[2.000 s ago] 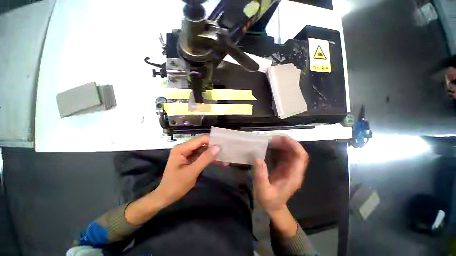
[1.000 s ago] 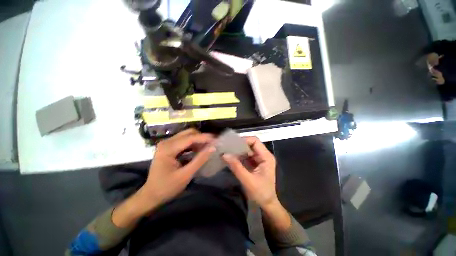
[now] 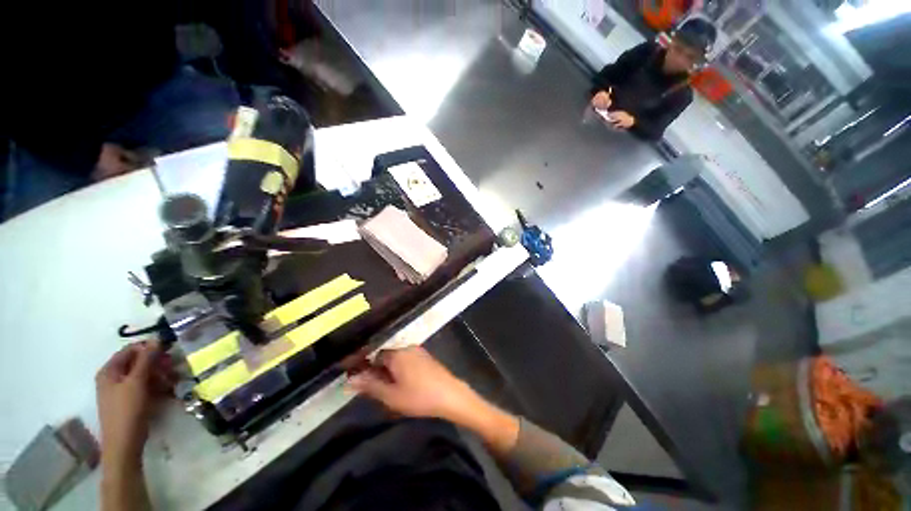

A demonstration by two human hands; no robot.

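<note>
My left hand (image 3: 128, 394) is at the left side of the machine head (image 3: 225, 269), fingers bent; whether it holds anything is hidden. My right hand (image 3: 415, 384) is at the front edge of the black machine bed (image 3: 340, 255), fingertips by a small dark reddish part (image 3: 366, 361); its grip is unclear. A small greyish patch (image 3: 265, 351) lies across the yellow tape strips (image 3: 325, 321) beneath the head. The grey piece is not clearly visible in either hand. A stack of pale grey-beige pieces (image 3: 403, 243) lies on the bed, right of the head.
Grey pieces (image 3: 45, 467) lie on the white table (image 3: 60, 289) at lower left. A blue fitting (image 3: 534, 243) is at the table corner. A person (image 3: 654, 85) sits across the floor at upper right; another person's hand (image 3: 118, 160) shows behind the table.
The view has swung right and tilted. My hands, earlier together on a grey piece in front of the machine, are now apart, left by the head, right at the bed's front edge.
</note>
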